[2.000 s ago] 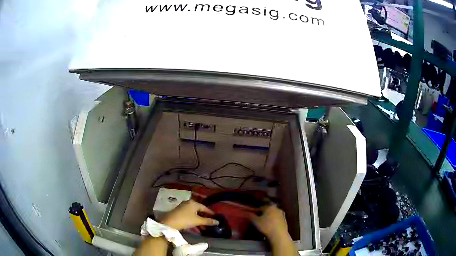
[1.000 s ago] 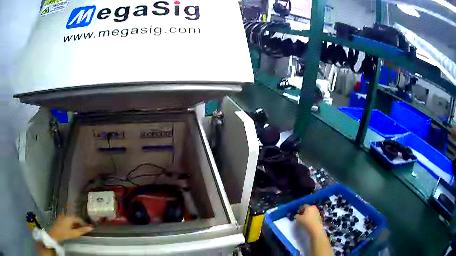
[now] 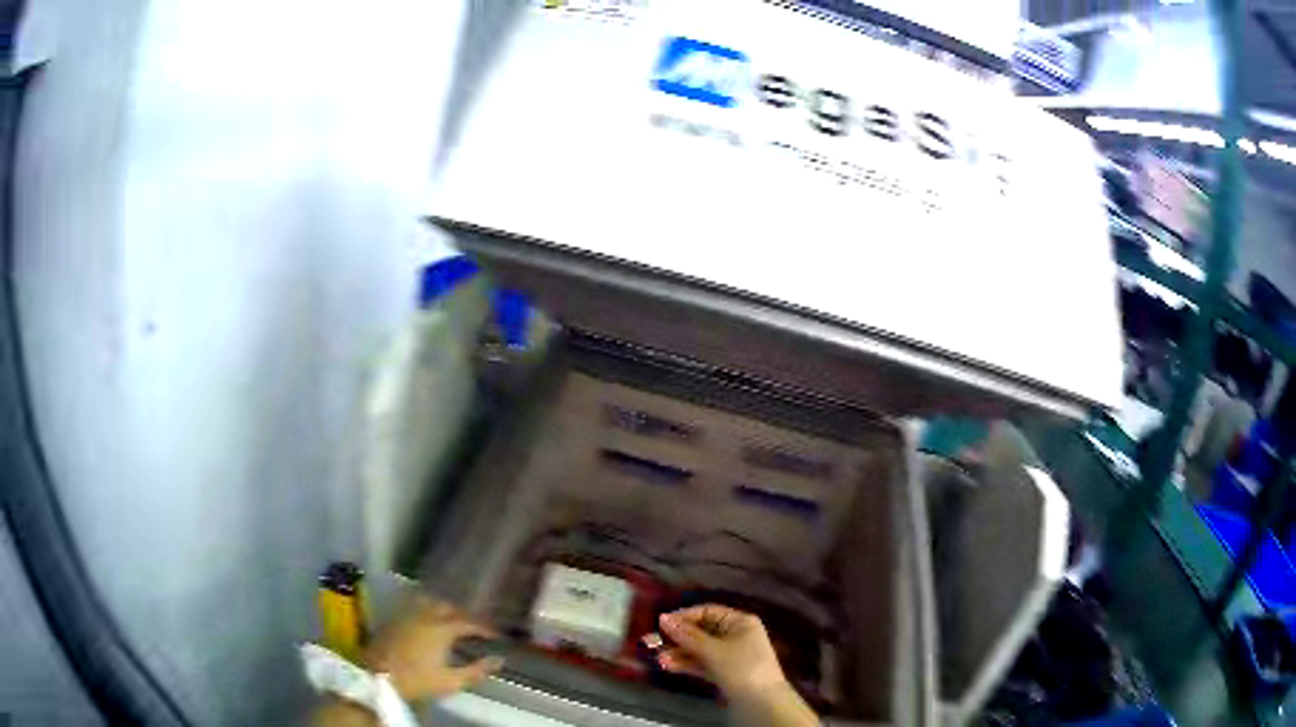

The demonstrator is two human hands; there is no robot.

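Observation:
The picture is blurred. The white box [image 3: 583, 611] stands on the red pad [image 3: 647, 597] on the cavity floor of the shield box. My right hand [image 3: 725, 656] is over the cavity, just right of the white box, with a small part [image 3: 652, 641] pinched at its fingertips. The dark headphones [image 3: 799, 632] lie behind and right of this hand, partly hidden by it. My left hand [image 3: 431, 653] is at the cavity's front left edge, fingers apart, holding nothing visible.
The raised lid [image 3: 796, 185] hangs over the cavity. Thin cables [image 3: 711, 543] run along its back. A yellow-black upright [image 3: 343, 608] stands at the front left corner. A grey-white panel [image 3: 242, 313] is at left. Green frame posts [image 3: 1208, 284] are at right.
My right hand has moved from the blue tray to the cavity, now with a small part. My left hand stays near the front left edge. The view has turned right to left.

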